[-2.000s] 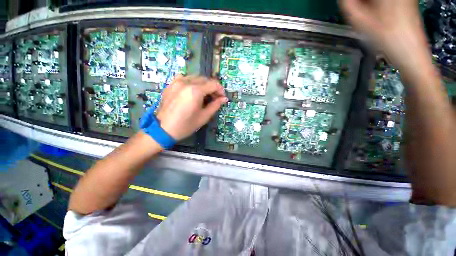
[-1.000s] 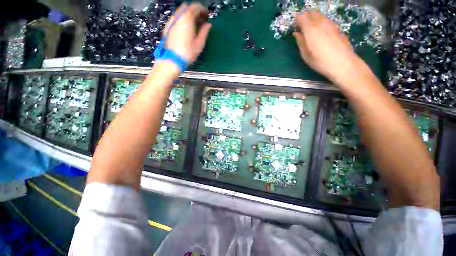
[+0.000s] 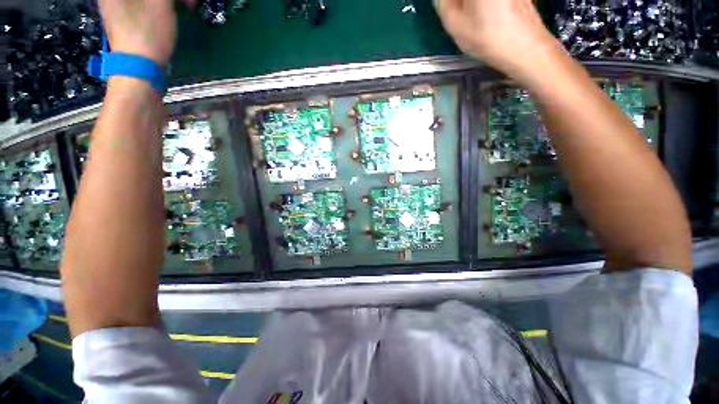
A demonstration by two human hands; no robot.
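Note:
My left hand (image 3: 142, 30) is at the top left, beyond the rail, cut off by the top edge; its fingertips are mostly out of view. A blue wrist strap (image 3: 128, 69) is on that wrist. My right hand (image 3: 487, 28) is over the green mat (image 3: 370, 35) at the top, also cut off; whether it holds a part cannot be told. Below, a carrier (image 3: 352, 213) holds circuit boards, such as a bright one (image 3: 398, 134) at its upper right and another (image 3: 406, 217) below it. Small brown clamps sit around the boards.
Dark component heaps lie beyond the line at left (image 3: 47, 59) and right (image 3: 631, 28). A few small dark parts (image 3: 306, 9) lie on the mat. Other carriers with boards stand on both sides, partly under my forearms. A silver rail (image 3: 315, 293) runs along the near side.
Both hands now reach the frame's top edge, my left one farther left. The view has shifted, and the pale pile near my right hand is nearly out of sight.

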